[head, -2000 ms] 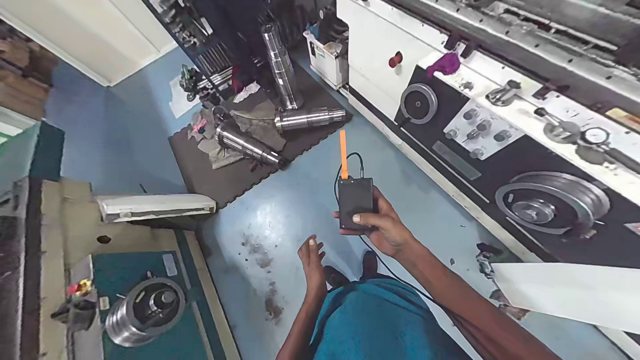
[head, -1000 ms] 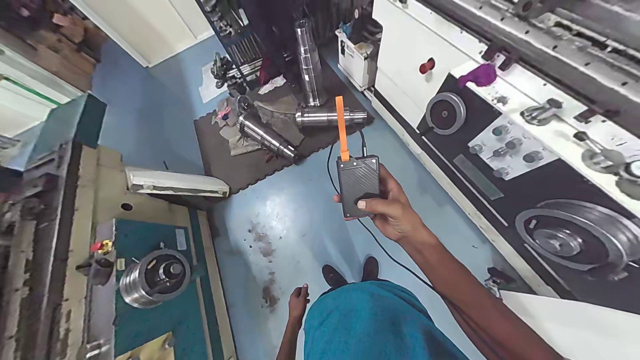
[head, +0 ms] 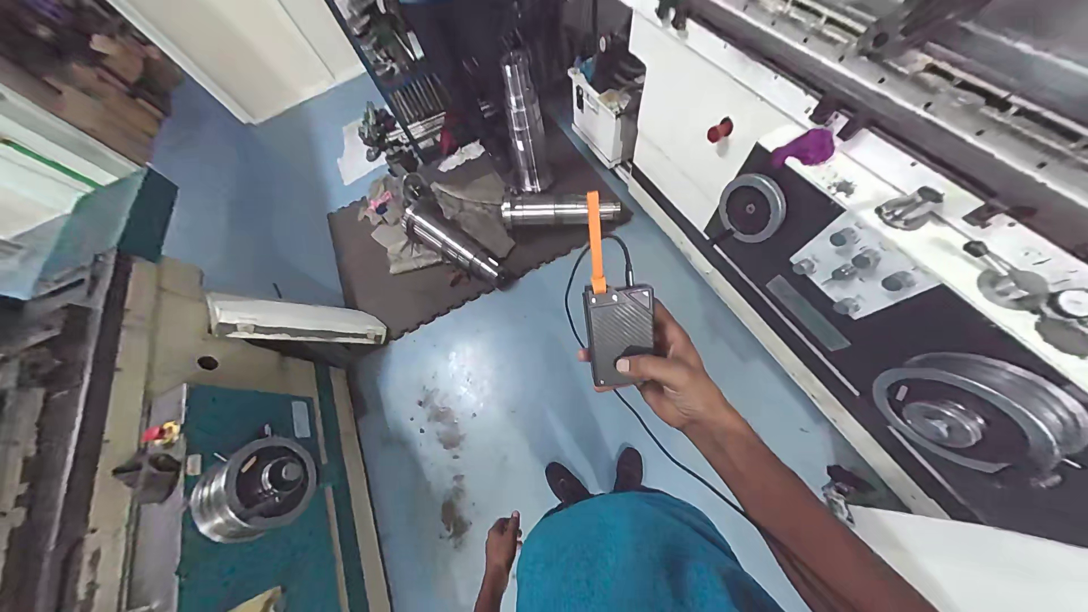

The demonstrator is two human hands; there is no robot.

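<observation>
My right hand (head: pixel 676 374) grips a small black box-shaped device (head: pixel 620 331) with a textured face, the thumb lying on its lower part. An orange strap (head: pixel 595 242) stands up from the device's top edge. A thin black cable (head: pixel 659 442) loops from its top and runs down past my right forearm. My left hand (head: pixel 503 544) hangs low, left of my teal shirt, its fingers partly curled; nothing shows in it.
Steel shafts (head: pixel 455 242) and rags lie on a dark floor mat (head: pixel 365 289). Machines with handwheels (head: pixel 977 412) flank me on both sides. A white bin (head: pixel 603 119) stands beyond, beside a person's dark-clothed legs (head: pixel 463 76).
My left hand has dropped from near the device to low beside my body. My right hand still holds the device. The view has shifted somewhat.
</observation>
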